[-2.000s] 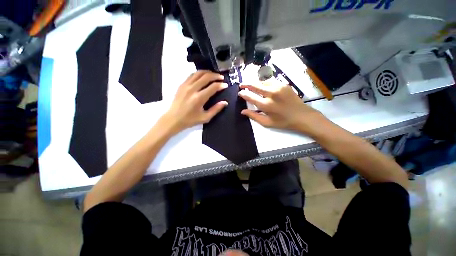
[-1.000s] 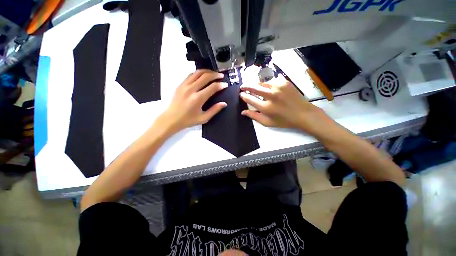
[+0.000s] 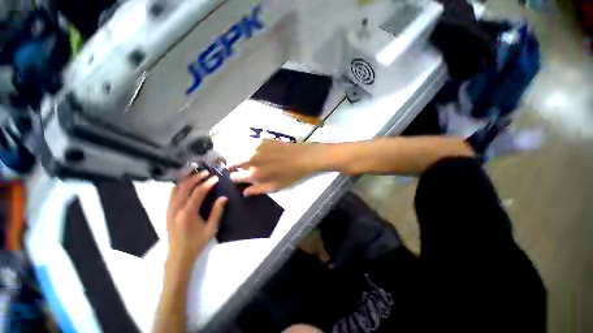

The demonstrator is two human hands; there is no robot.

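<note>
A black fabric panel (image 3: 250,214) lies under the machine head, its angled end towards the table's front edge. My left hand (image 3: 189,218) lies on the panel's left side, fingers spread, fingertips close to the presser foot area (image 3: 212,162). My right hand (image 3: 276,168) rests on the panel's right side with its fingertips near the foot. Both hands press on the cloth without a visible grip. The needle and foot are blurred and partly hidden by the white sewing machine head (image 3: 214,58) with blue lettering.
Two black panels lie left of my left hand, a nearer pointed one (image 3: 127,221) and a farther long one (image 3: 94,273). Small black snips (image 3: 273,135) lie beyond my right hand. A dark square pad (image 3: 294,91) with an orange-brown stick (image 3: 304,119) lies behind. Cloth heaps (image 3: 504,71) are at upper right.
The view has tilted and swung, so the machine and table now slant. Both hands remain on the panel beside the foot.
</note>
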